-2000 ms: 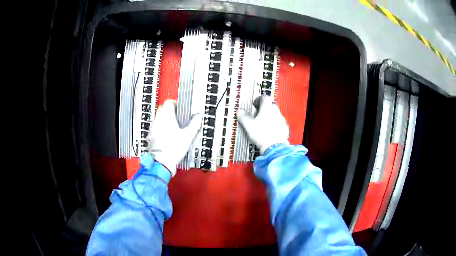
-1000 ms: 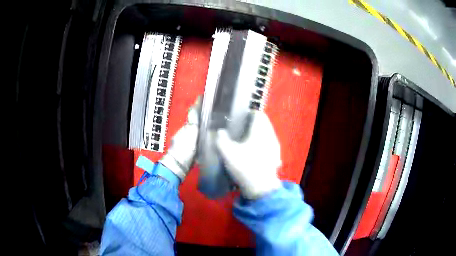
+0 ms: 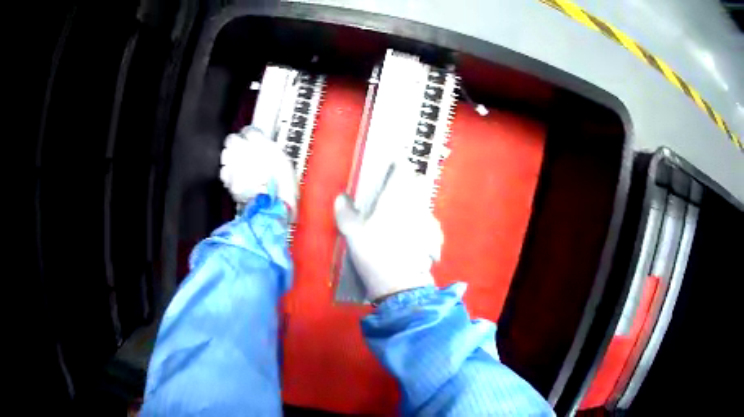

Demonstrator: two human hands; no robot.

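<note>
Two groups of silver heatsink assemblies with black components along their edges lie on the red divider sheet (image 3: 498, 179) in a black bin. My left hand (image 3: 259, 167), in a white glove, is on the left heatsink group (image 3: 276, 106); its fingers are curled over it and its grip is partly hidden. My right hand (image 3: 396, 244), also gloved, is on the lower part of the right heatsink group (image 3: 398, 106), thumb at its left side and fingers over its top. A small white connector on a thin wire lies right of this group.
The black bin's wall (image 3: 616, 220) curves round the work. A second bin (image 3: 665, 167) at the right holds long silver bars (image 3: 669, 244) and a red sheet (image 3: 612, 362). A grey surface with yellow-black tape (image 3: 644, 53) is at the upper right. Dark ridged shapes are at the left.
The middle heatsinks have been drawn together with the right ones into one group. My left hand has left them and moved to the left group. The view has shifted and tilted.
</note>
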